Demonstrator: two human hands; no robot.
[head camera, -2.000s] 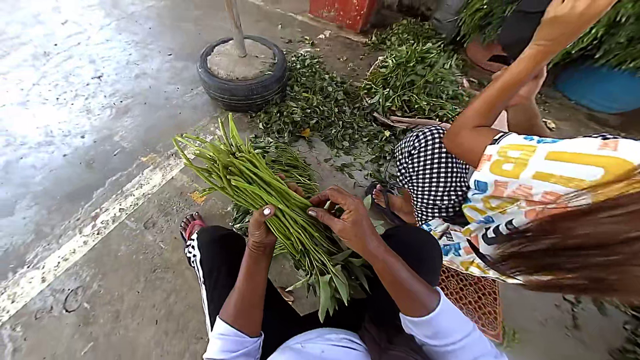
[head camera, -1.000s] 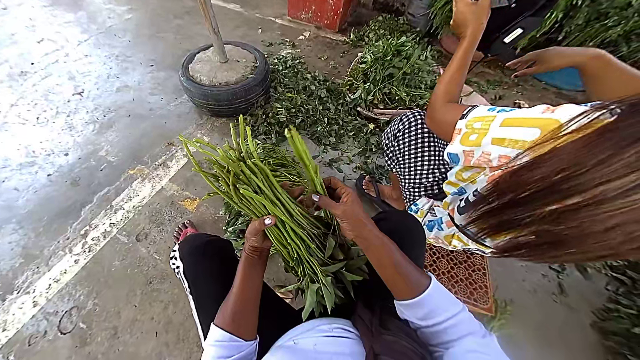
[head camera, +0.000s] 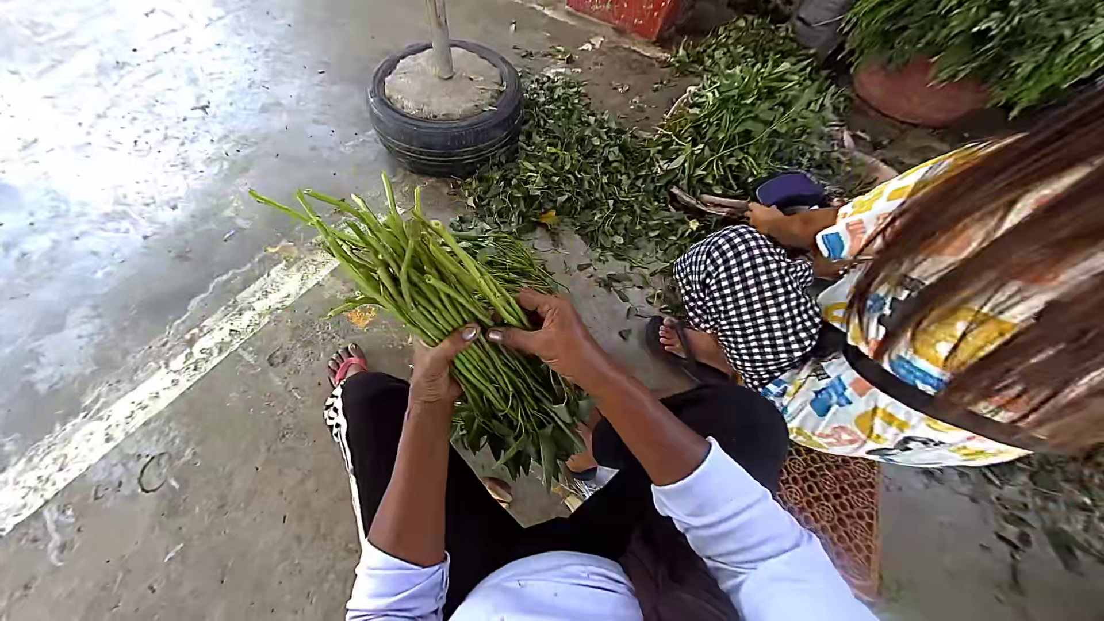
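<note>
A thick bundle of green leafy stems (head camera: 431, 285) lies across both hands above my lap, its cut ends toward the upper left and its leaves hanging at the lower right. My left hand (head camera: 440, 366) grips the bundle's near side with the thumb on top. From the right, my right hand (head camera: 548, 332) closes on the same bundle, its thumb close to the left thumb. The fingers under the stems are hidden. Another leafy bunch (head camera: 517, 259) shows on the ground just beyond the held one.
A black tire (head camera: 444, 108) filled with concrete holds a post. Heaped leafy stems (head camera: 742, 112) and loose leaves (head camera: 586, 164) cover the ground beyond. A person in checkered trousers (head camera: 746, 302) sits close at my right, near a brown patterned crate or stool (head camera: 832, 509). A painted white line (head camera: 164, 397) crosses the concrete.
My right hand, which held a few stems upright beside the bundle one second ago, now lies against the bundle, near the left hand. The other person's arms have come down from their raised position.
</note>
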